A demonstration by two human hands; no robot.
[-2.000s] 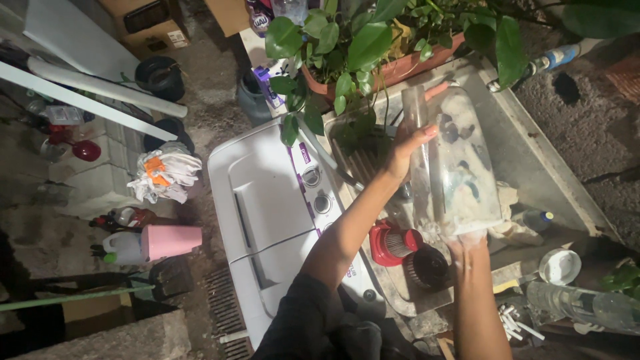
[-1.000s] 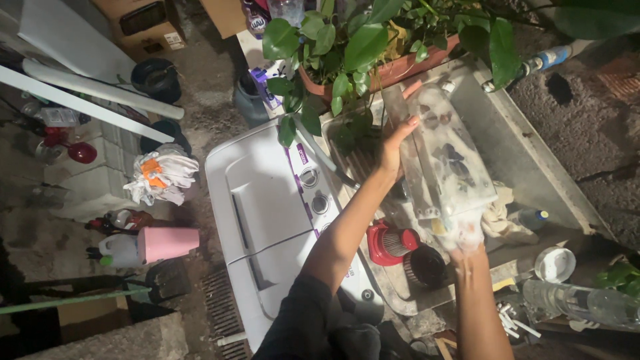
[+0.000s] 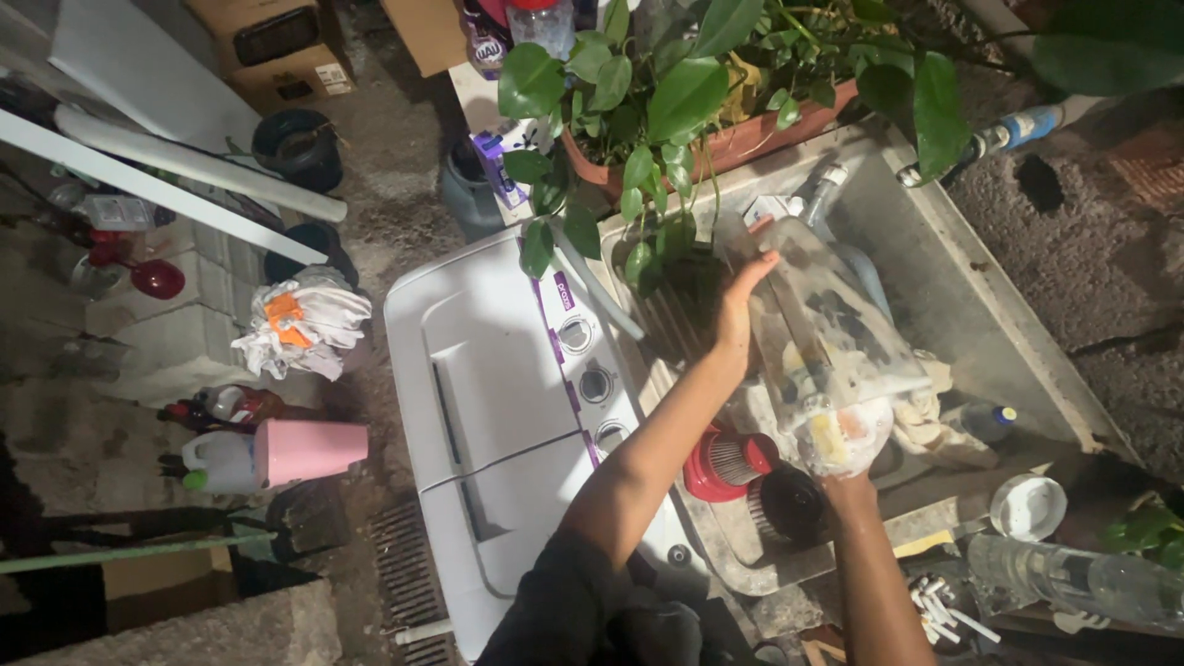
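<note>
A clear plastic container (image 3: 832,319), wet and streaked with suds, is tilted over the laundry sink (image 3: 999,305). My left hand (image 3: 743,301) grips its upper left side, fingers spread along the wall. At its lower end, my right hand (image 3: 846,439) is covered in white foam and holds a yellowish sponge (image 3: 830,438) against or just inside the container. Foam hides most of the right fingers. Below the left forearm's side of the sink, a red plastic filter-like part (image 3: 726,465) and a round black brush-like part (image 3: 788,502) lie on the ledge.
A white twin-tub washing machine (image 3: 504,398) stands left of the sink. A terracotta planter (image 3: 777,125) with trailing leaves borders the far edge. A cloth (image 3: 934,416) and a bottle with a blue cap (image 3: 985,421) lie in the basin. A white tub (image 3: 1028,507) and a clear bottle (image 3: 1073,573) are at right.
The container has tilted and turned in my hands. My right hand has moved from beneath its lower end to its open-looking lower left part, where the yellowish sponge now shows.
</note>
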